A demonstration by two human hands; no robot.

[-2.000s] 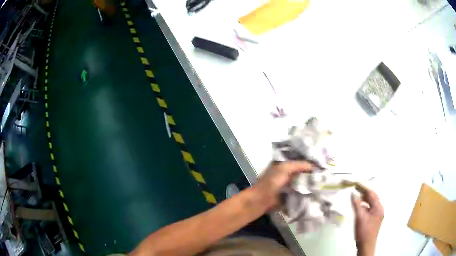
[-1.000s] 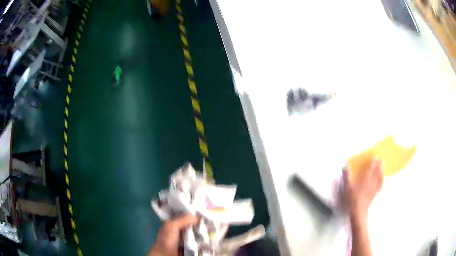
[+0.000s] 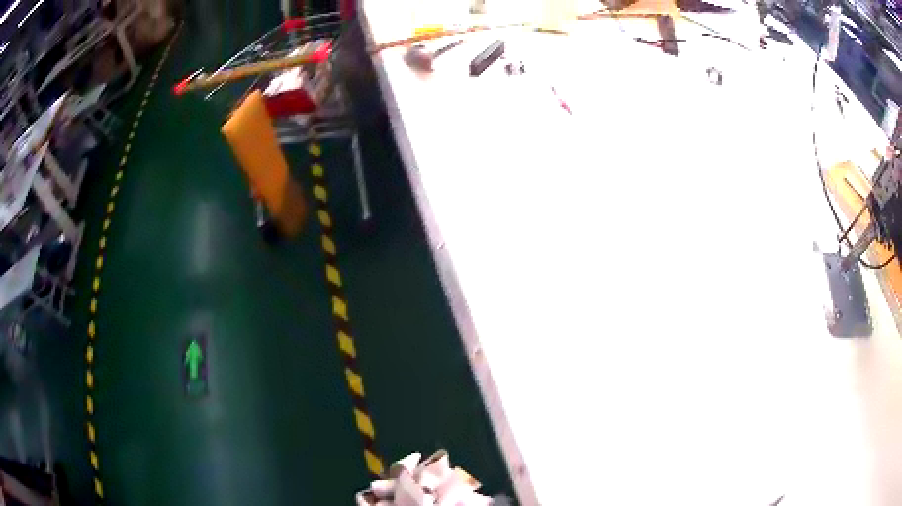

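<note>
A crumpled bunch of whitish strips [image 3: 427, 484] shows at the bottom edge of the head view, beside the near edge of the long white table [image 3: 613, 257]. The bunch is cut off by the picture's rim, so what holds it is hidden. Neither my left hand nor my right hand is in view.
A trolley with red corners [image 3: 307, 94] and an orange panel [image 3: 262, 158] stands on the green floor left of the table. A black block [image 3: 487, 57] and small tools lie at the table's far end. A machine on a grey base [image 3: 847, 296] stands at the right.
The view has moved forward along the table. The strips have gone from the table to over the floor, then to the bottom edge. Both hands and the orange-yellow piece have left the picture.
</note>
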